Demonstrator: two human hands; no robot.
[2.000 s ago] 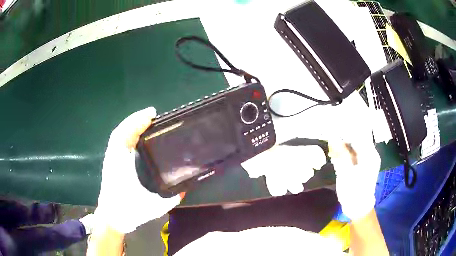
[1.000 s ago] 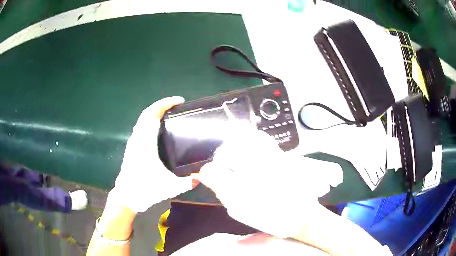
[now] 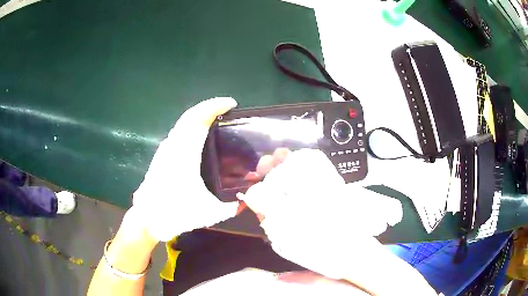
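Observation:
A black video speaker is held screen up over the green bench, its dial and red button at the right end and its strap loop lying on the bench behind. My gloved left hand grips its left end, thumb below and fingers at the top corner. My gloved right hand is at the lower screen edge, fingertips over the glass. A tiny pale tip shows at its fingers; what it belongs to is hidden, so I cannot tell if the hand holds something.
Another black speaker lies on white paper at the right, with a further speaker nearer me. A green nozzle is at the back. A yellow-and-black grid sheet and a blue crate are at the right.
My right hand has come from the right side onto the speaker's lower screen edge. The speaker is turned more level. The view has shifted, so the bench items sit differently in the picture.

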